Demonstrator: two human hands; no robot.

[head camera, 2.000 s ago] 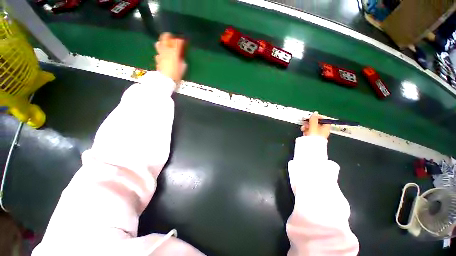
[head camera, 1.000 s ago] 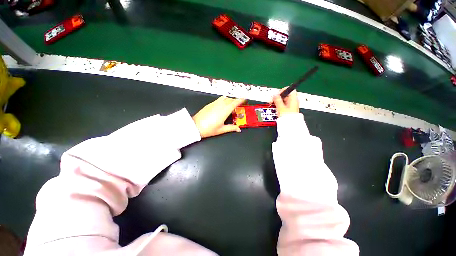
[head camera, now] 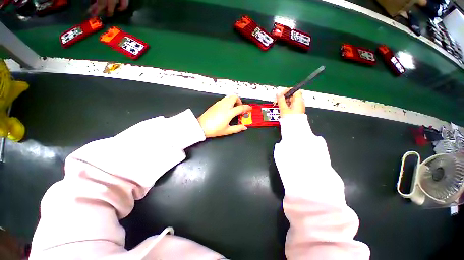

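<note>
A red plastic unit (head camera: 258, 116) lies on the dark bench just below the belt edge rail, its orange-yellow end to the left and its black-and-white patterned face up. My left hand (head camera: 222, 118) grips the orange-yellow end with thumb and fingers. My right hand (head camera: 291, 103) holds a thin dark stick, possibly tweezers (head camera: 307, 82), like a pen over the unit's right end. The stick's upper end points up and right over the rail. My right fingers hide the unit's right end and the tool's working tip.
Several red units lie on the green conveyor belt (head camera: 193, 45) beyond the worn white rail (head camera: 168, 77). Another person's hand (head camera: 108, 6) is at the top left. A yellow fan (head camera: 11, 106) is left, a white fan (head camera: 438, 175) right, near a patterned pile (head camera: 450, 137).
Since two seconds ago, my left hand has come back from the belt with a red unit, and my right hand has moved to it. In the last second, another red unit has appeared on the belt at left.
</note>
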